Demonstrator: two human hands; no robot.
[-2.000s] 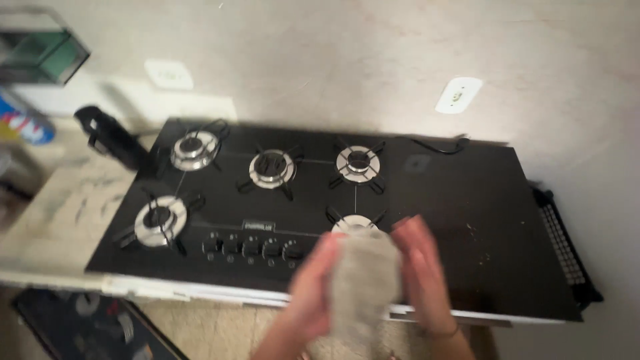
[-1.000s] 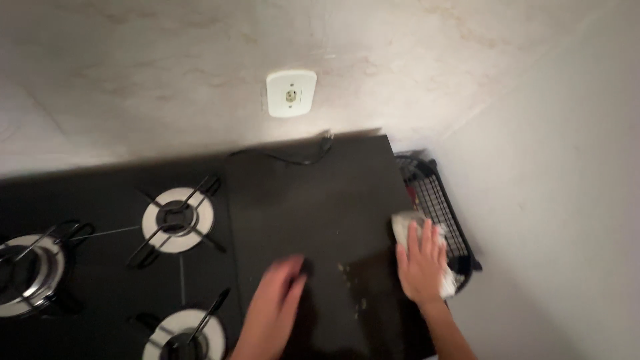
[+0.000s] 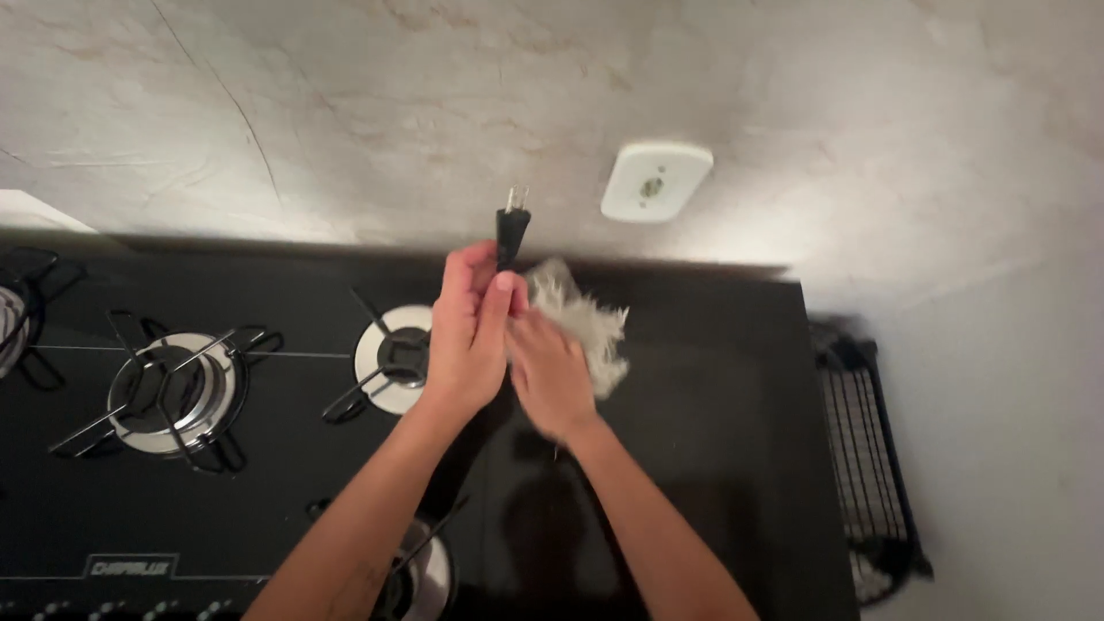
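My left hand (image 3: 473, 332) grips the black power plug (image 3: 511, 231) near the wall, its metal pins pointing up. Close beside it, my right hand (image 3: 554, 371) has its fingers on a frayed, light-coloured cloth (image 3: 586, 332), which lies over the black glass cooktop (image 3: 707, 414). The fingertips of my right hand are partly hidden behind my left hand. A white wall outlet (image 3: 657, 183) is up and to the right of the plug.
Gas burners with black wire pan supports stand at the left, among them a large burner (image 3: 177, 392) and a smaller burner (image 3: 398, 358). Control knobs (image 3: 155, 611) show at the lower left edge. A black wire rack (image 3: 867, 457) is beyond the cooktop's right edge.
My left hand has taken hold of the plug, whose cord lay at the back of the cooktop. My right hand has moved left with the cloth from the right edge to beside my left hand.
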